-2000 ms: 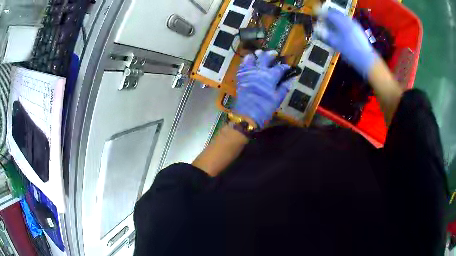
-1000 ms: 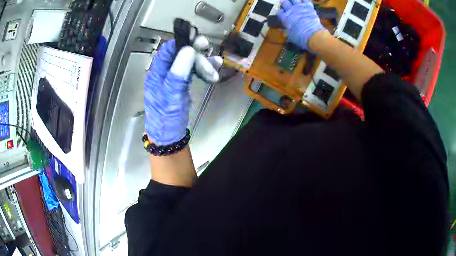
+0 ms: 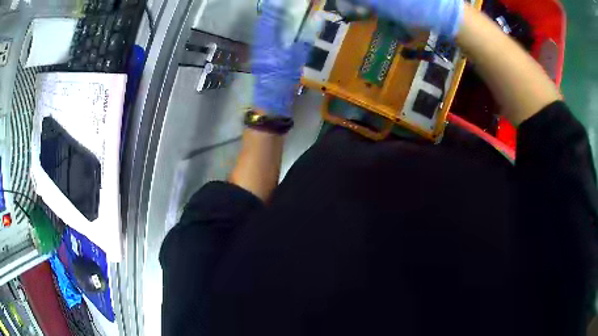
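Observation:
The orange tray (image 3: pixel 354 85) lies at the top centre, cut off by the top edge, with a green connector board (image 3: pixel 378 58) along its middle and black sockets in white strips (image 3: pixel 423 88). My left hand (image 3: pixel 279 62), in a blue glove with whitish fingertips, is blurred at the tray's left edge; what its fingers hold cannot be told. My right hand (image 3: pixel 426 14), in a blue glove, reaches over the tray from the right at the top edge. Dark adapters or leads lie by its fingers, but its grip is unclear.
A red bin (image 3: pixel 556 39) with black adapters is under the tray's right side. Grey cabinets (image 3: pixel 216 118) stand at the left. A keyboard (image 3: pixel 108 36), papers (image 3: pixel 108 98), a black phone-like slab (image 3: pixel 72 167) and a mouse (image 3: pixel 88 272) lie on top at the far left.
My left hand, which held a black adapter beside the tray, has moved up and right to the tray's edge. My right hand has shifted right and up. The tray sits higher in view.

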